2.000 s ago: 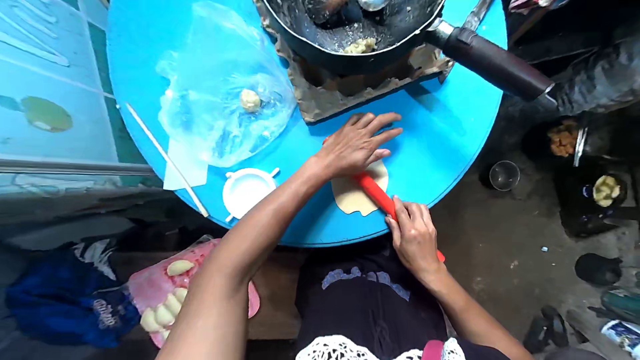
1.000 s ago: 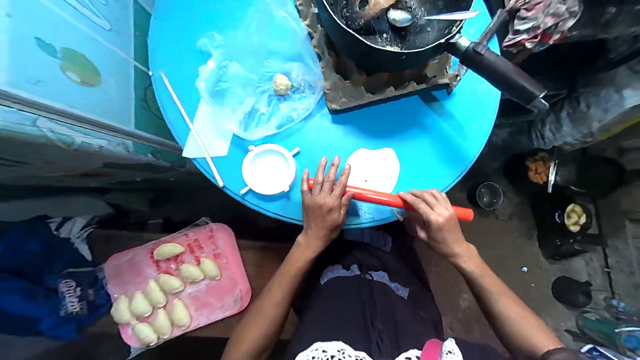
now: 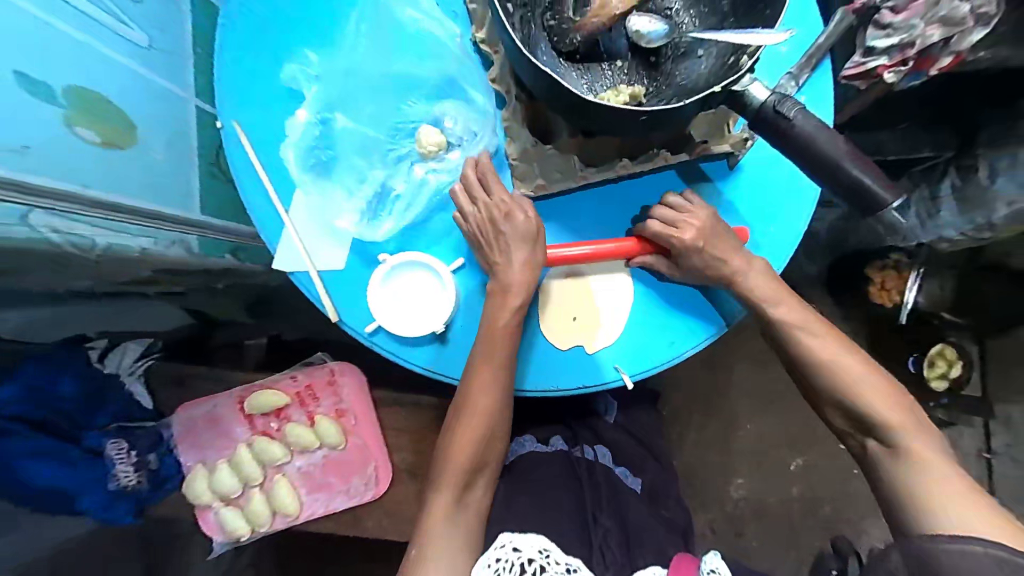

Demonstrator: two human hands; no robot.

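Note:
A red rolling pin (image 3: 596, 251) lies across the far edge of a flattened dough round (image 3: 586, 308) on the blue table. My left hand (image 3: 502, 228) rests over the pin's left end, fingers pointing away from me. My right hand (image 3: 690, 240) is wrapped around the pin near its right end. Left of my left hand sits a white round mold (image 3: 411, 294) with small handles. Beyond it, a dough ball (image 3: 431, 141) lies on a clear plastic bag (image 3: 360, 160).
A pan (image 3: 640, 100) holding a spoon (image 3: 650, 30) stands on cardboard (image 3: 576, 164) at the table's far side, its handle reaching right. A thin stick (image 3: 284, 216) lies at left. Folded dumplings (image 3: 270, 450) rest on a pink board (image 3: 344, 472) below left.
The rolling pin has moved from the dough's near edge to its far edge, with both hands on it. Two seconds ago it lay diagonally over the dough.

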